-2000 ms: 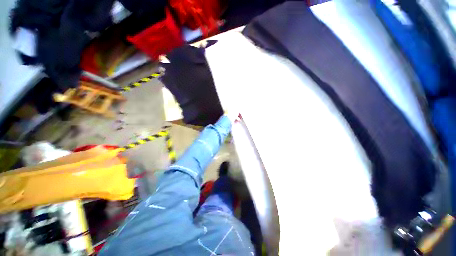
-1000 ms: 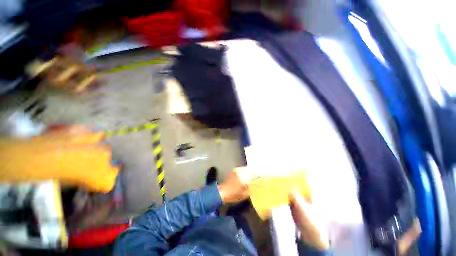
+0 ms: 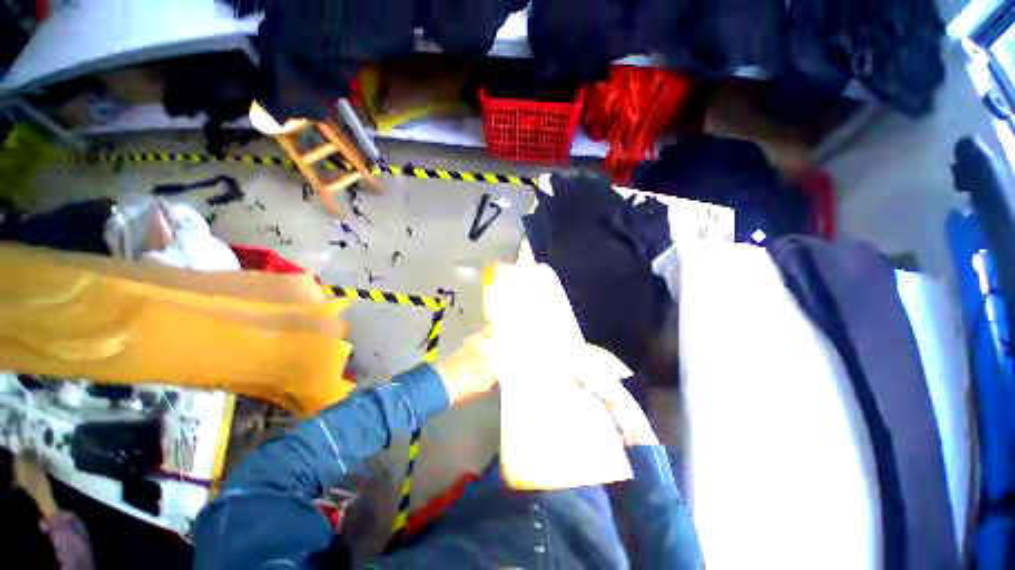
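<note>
A pale, yellow-edged card pattern (image 3: 557,412) is held up in front of my body, left of the white ironing table (image 3: 768,434). It looks overexposed and seems to be more than one piece or folded. My left hand (image 3: 472,365) grips its left edge. My right hand (image 3: 626,410) holds its right side, the fingers partly hidden by the card. Dark cut fabric (image 3: 595,251) lies just beyond the card, beside the table's far left end. A long curved stack of dark garment panels (image 3: 885,367) lies along the table's right side.
A wooden stool-like frame (image 3: 328,156) and black scraps lie on the taped floor. A red crate (image 3: 530,128) and red strips (image 3: 629,106) are under the far shelf. Yellow-orange cloth (image 3: 167,334) covers a surface at left. Another person's hand (image 3: 33,479) shows at lower left.
Two seconds ago my left arm reached to the table edge. One second ago both hands had the yellow card over the table's edge; now it is upright and left of the table. The view has turned.
</note>
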